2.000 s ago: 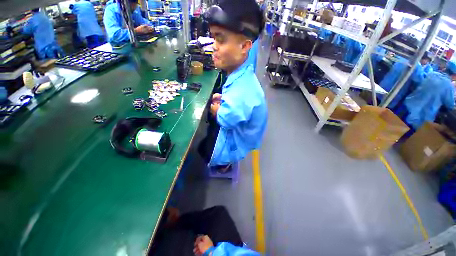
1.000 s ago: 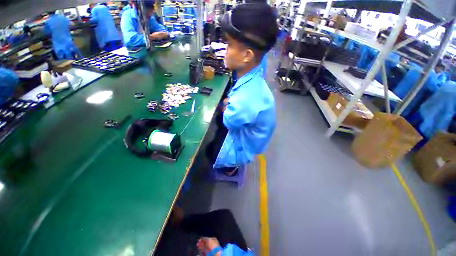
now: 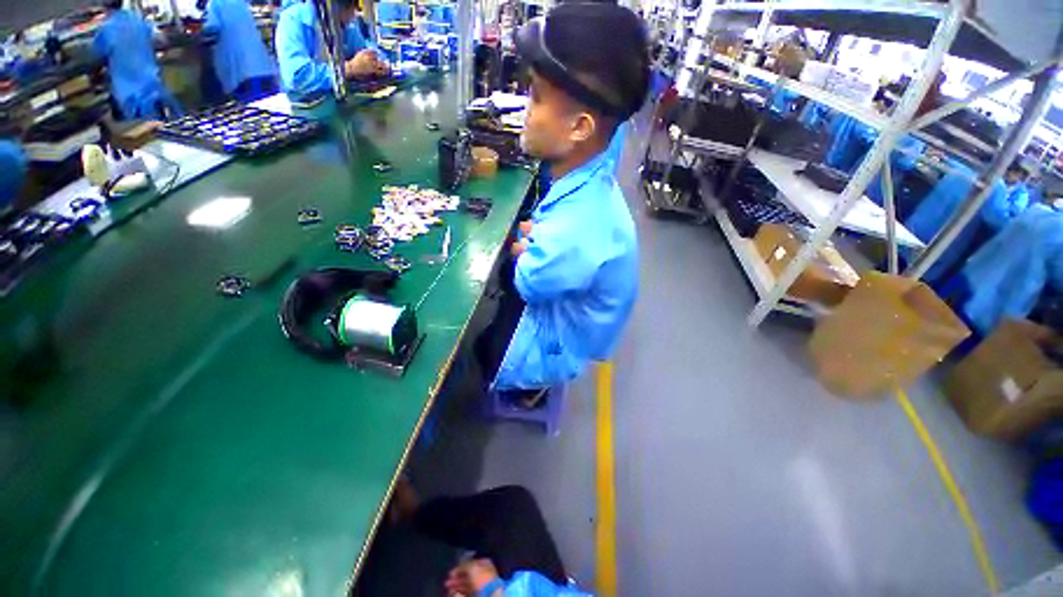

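Note:
My right hand point(image 3: 472, 577) is small and blurred at the bottom edge, over dark trousers, with a light blue sleeve; whether it holds anything cannot be told. My left hand cannot be made out; a dim skin-toned patch below the bench edge is unclear. Nearest on the green bench mat point(image 3: 233, 466), a silver solder wire reel point(image 3: 374, 324) with green rims lies on a dark stand point(image 3: 382, 358). A thick black curved band point(image 3: 305, 309) lies around its left side. A pile of small white and copper-coloured parts point(image 3: 414, 210) lies beyond, with dark modules point(image 3: 364, 240) beside it.
A seated person in a blue smock point(image 3: 577, 262) is at the bench's right side. Black gridded trays point(image 3: 239, 126) lie across the bench. A metal shelf rack point(image 3: 863, 163) and cardboard boxes point(image 3: 888, 336) stand right of the yellow-lined floor.
The view swung right-to-left and partly back, shifting the scene. The neighbour's head has turned further away from me. My right hand stays low near the bottom edge.

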